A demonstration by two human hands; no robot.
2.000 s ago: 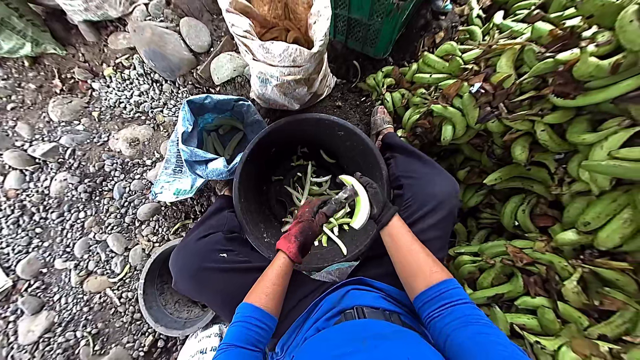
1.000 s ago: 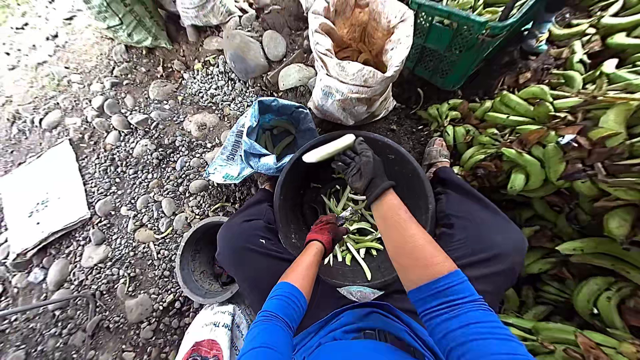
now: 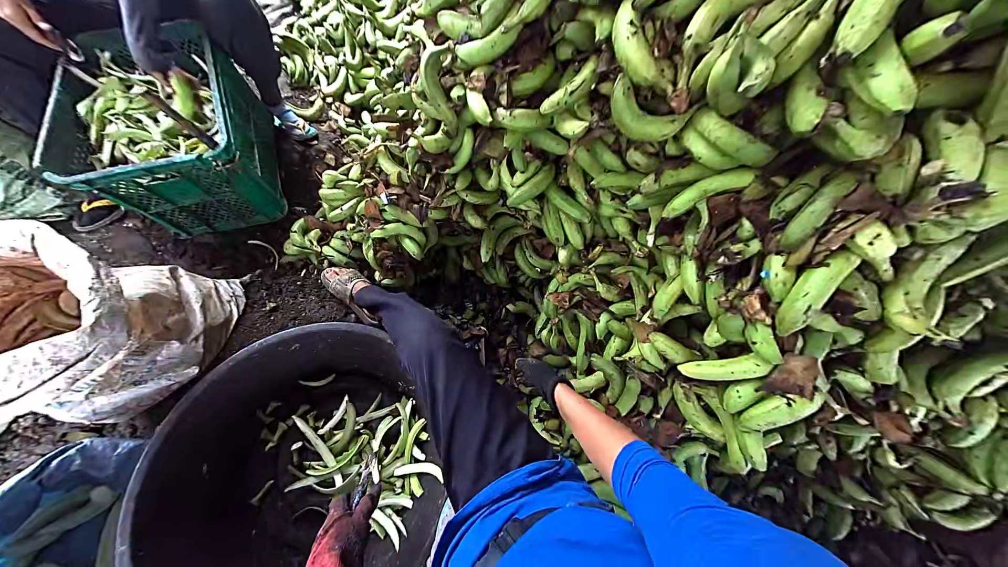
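My left hand (image 3: pixel 346 520), in a red and dark glove, is low in the black plastic tub (image 3: pixel 169 465) over strips of green banana peel (image 3: pixel 339 441). A small tool, probably a peeling knife, seems to be in its fingers, but the blur hides its shape. My right hand (image 3: pixel 540 378), in a dark glove, reaches beyond my leg to the near edge of a big heap of green bananas (image 3: pixel 709 197). Its fingers are partly hidden, and whether they grip a banana cannot be told. The blue bag (image 3: pixel 71 472) beside the tub holds long pale pieces.
At the upper left stands a green plastic crate (image 3: pixel 165 177) of peels, with another person's hands over it. A white woven sack (image 3: pixel 142 346) with brown contents stands left of the tub. My extended leg (image 3: pixel 457 378) lies between the tub and the heap.
My right hand has moved from above the tub, where it held a peeled banana, over to the heap. That banana is no longer in view in it. The view has swung right.
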